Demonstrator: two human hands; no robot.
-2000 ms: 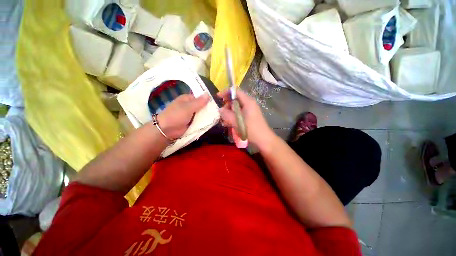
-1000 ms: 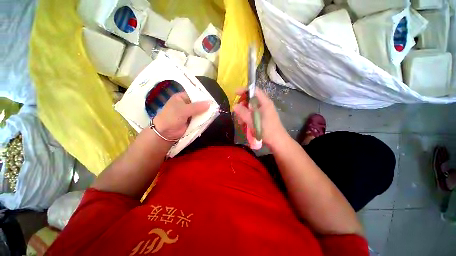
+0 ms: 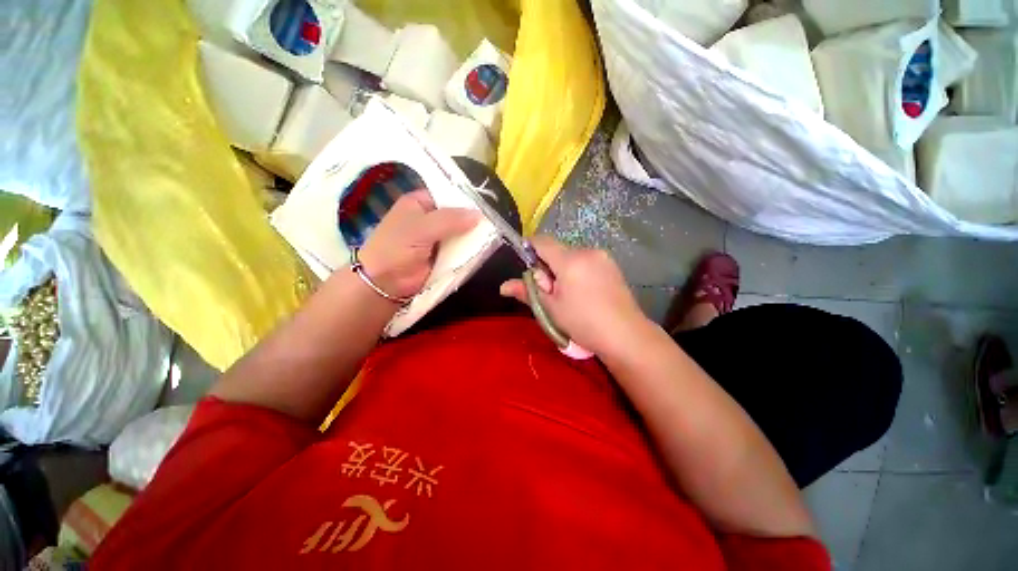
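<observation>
My left hand (image 3: 411, 243) grips a white square piece (image 3: 324, 178) at the lap, thumb on top. The piece is tilted, and its round blue-and-red emblem (image 3: 366, 201) is partly covered by the hand. My right hand (image 3: 580, 292) holds scissors (image 3: 536, 292) by the handles. The silvery blades point up and left along the right edge of the piece. Whether the blades touch it or are parted is hard to tell. The underside of the piece is hidden.
A yellow sack (image 3: 156, 190) and a white sack (image 3: 770, 167) hold white blocks. Pale clippings (image 3: 608, 206) lie on the grey floor (image 3: 826, 268). A small sack (image 3: 95, 335) of beige-gold lumps stands left. Another person's foot (image 3: 994, 385) shows at the right edge.
The scissors were upright, apart from the piece; now the blades are swung left to its right edge. My right hand has turned with them. My left hand keeps its grip. The view has shifted slightly.
</observation>
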